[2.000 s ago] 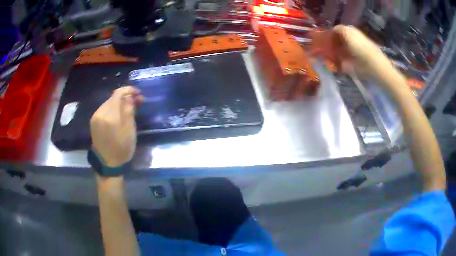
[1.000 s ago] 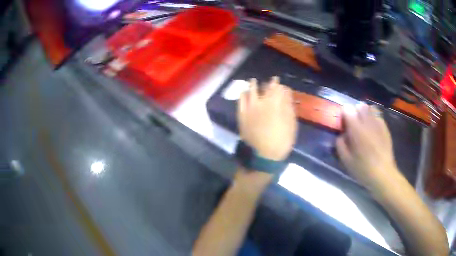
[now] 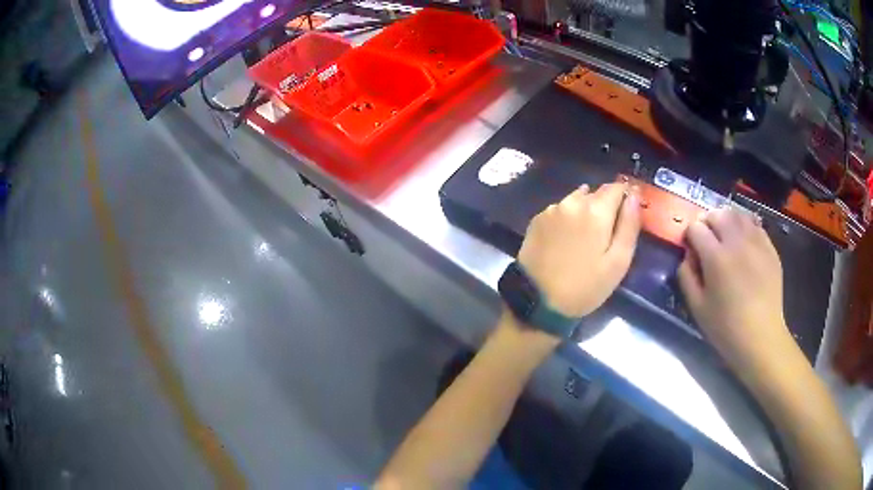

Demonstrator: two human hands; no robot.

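An orange-brown carrier plate [image 3: 662, 215] lies on the black base block [image 3: 536, 206], in front of a short silver-white marked strip [image 3: 691, 188]. My left hand [image 3: 586, 244] has its thumb and fingertips closed at the plate's left end. My right hand [image 3: 732, 268] has its fingers on the plate's right end. The plate's two ends are hidden under my fingers. Whether a small part is in my fingertips cannot be told. A white label [image 3: 504, 167] is on the block's left end.
Red bins [image 3: 388, 96] with small dark parts stand at the upper left, beside a lit monitor [image 3: 191, 38]. A black machine head [image 3: 727, 67] hangs above the block's rear. Orange guide plates [image 3: 613, 100] line the rear edge. An orange-brown stack [image 3: 854, 321] is at the right edge.
The view has swung left. My right hand has come from beside the stack to the block, where the plate now lies. My left hand has moved right to the plate's left end.
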